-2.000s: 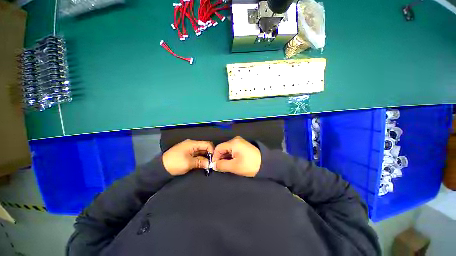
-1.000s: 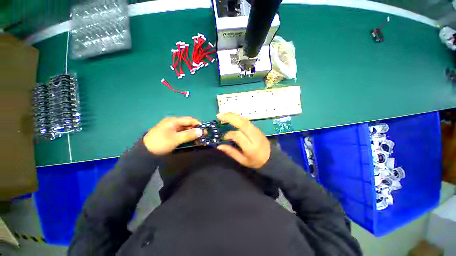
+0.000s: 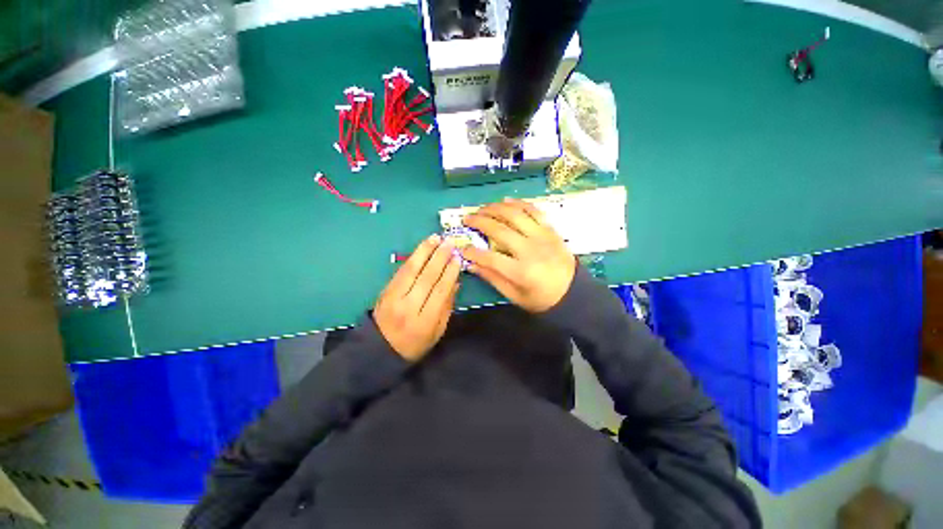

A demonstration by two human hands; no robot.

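Observation:
My left hand and my right hand meet at the left end of the cream-yellow fixture. Their fingertips are on a small round board that shows dark and white between them. The fingers cover most of the board, so its exact seat on the fixture is hidden. A short bit of red wire sticks out left of my left fingertips. The black electric screwdriver hangs over the screw feeder, behind the fixture.
Red wire cables lie in a pile, with one single cable nearer. Blister trays stand left. A bag of brassy screws is beside the feeder. A finished assembly lies far right. Blue bins stand below the bench edge.
My hands have moved from near my body up over the bench, then onto the fixture's left end with the board. The screwdriver now shows in front of the feeder.

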